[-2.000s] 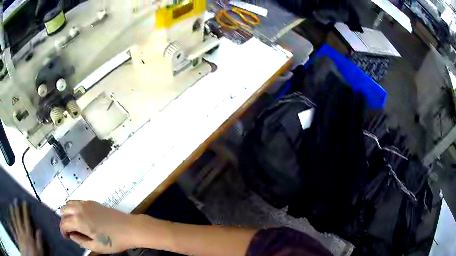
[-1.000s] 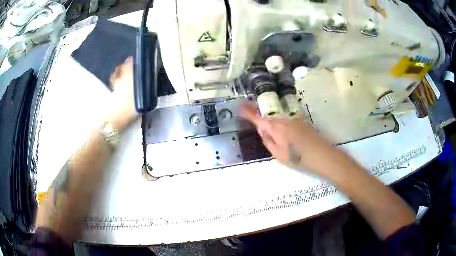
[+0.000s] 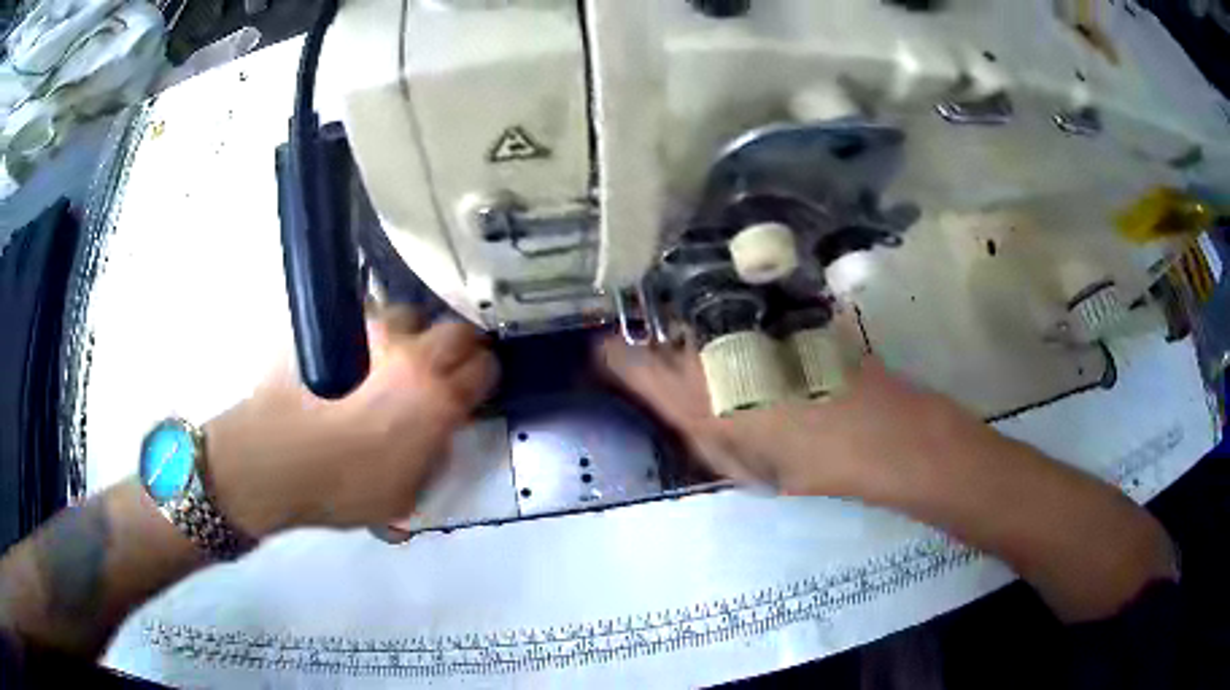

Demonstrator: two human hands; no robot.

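A dark fabric piece lies under the sewing machine head, at the needle area between my hands. My left hand, with a watch on the wrist, has its fingers on the piece's left side. My right hand reaches in from the right behind the tension knobs; its blurred fingertips are at the piece's right edge, and their grip is unclear. The presser foot and needle are hidden. The steel plate shows in front of the fabric.
A black lamp bar hangs left of the head, above my left hand. A measuring tape runs along the white table's front. Dark stacked pieces lie at far left, white material at back left.
The view swung from the table's right side to the machine. The dark piece went from behind the lamp bar to under the head. Both hands have come together at the needle area.
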